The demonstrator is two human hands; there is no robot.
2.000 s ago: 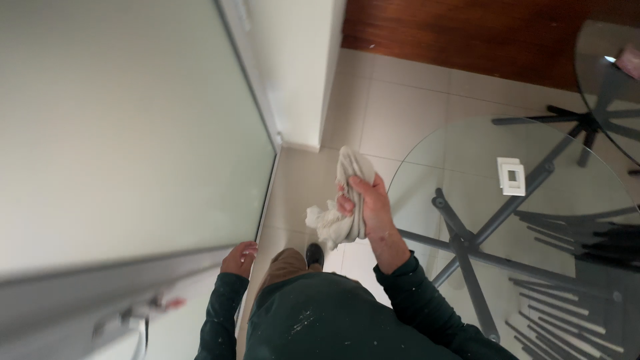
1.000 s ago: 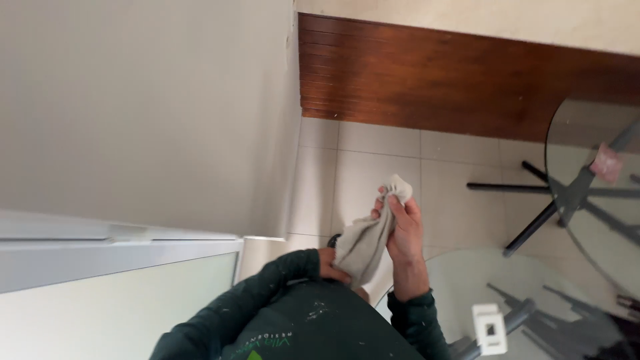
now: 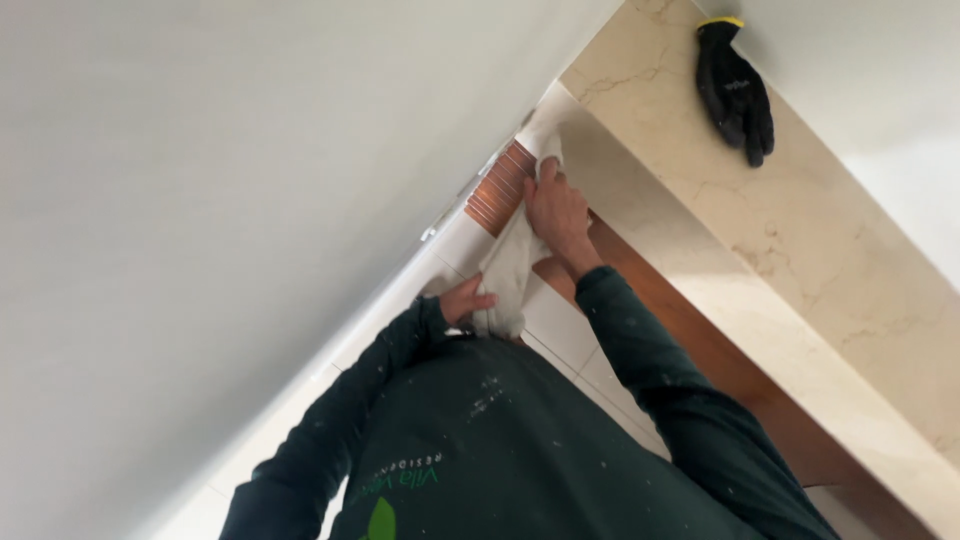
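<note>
A pale cloth hangs bunched between my two hands, in front of my dark green top. My right hand grips its upper part, with a tip of the cloth sticking up past the fingers. Lower and to the left, my left hand holds the cloth's lower edge between thumb and fingers. On the marble ledge at the upper right lies a black work glove with a yellow cuff, away from both hands.
A plain pale wall or panel fills the left side. The marble ledge runs diagonally down the right. Below it are a reddish-brown wooden strip, a slatted brown part and light floor tiles.
The view has swung from the glass tables to the ledge and glove. Two seconds ago only my right hand held the cloth; my left hand was empty and now grips it too.
</note>
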